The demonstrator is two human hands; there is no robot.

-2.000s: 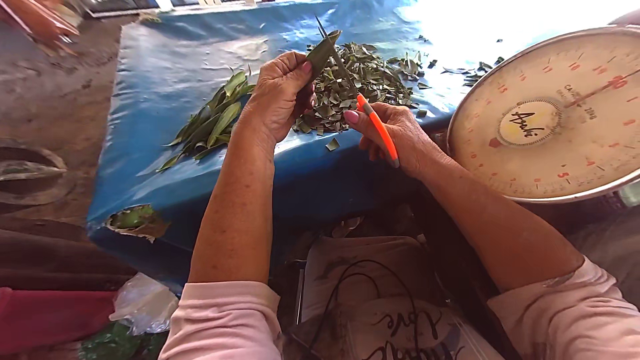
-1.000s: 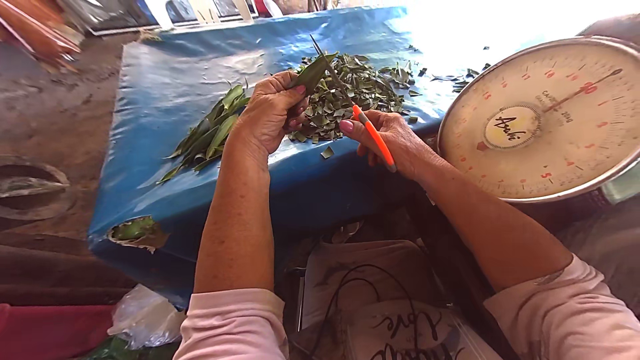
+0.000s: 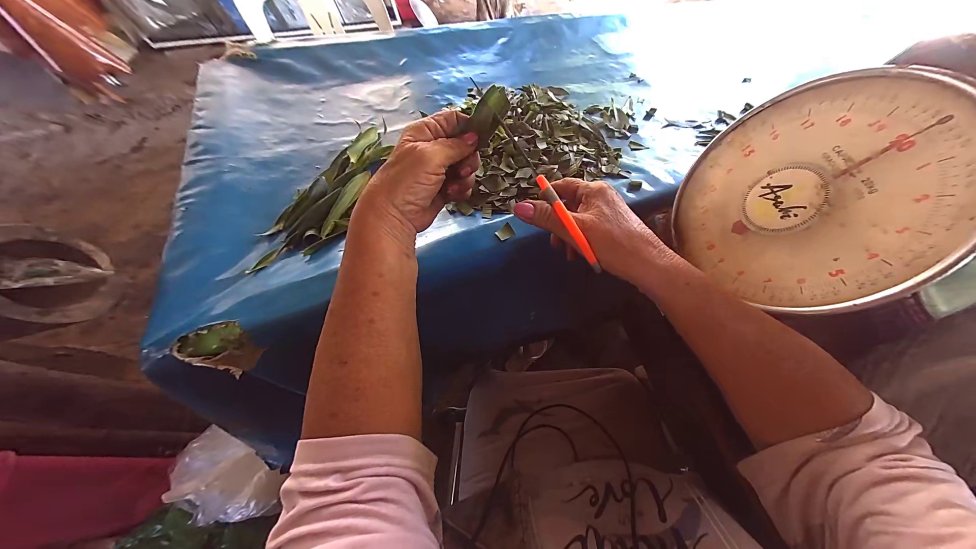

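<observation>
My left hand grips a folded green leaf between thumb and fingers, above the table. Lower and to the right, my right hand is closed around scissors with orange handles; a dark blade points up toward the leaf. Behind both hands lies a heap of cut leaf pieces on the blue table cover. Long whole leaves lie in a bunch left of my left wrist. One small cut piece rests near the table's front edge.
A round dial scale stands close to my right forearm. More leaf bits are scattered behind it. The cover is torn at the front left corner. A clear plastic bag is low at the left. White chair parts show beyond the table.
The leaf in my left hand has shifted its angle slightly. Both hands stay over the table's front part, still holding leaf and scissors.
</observation>
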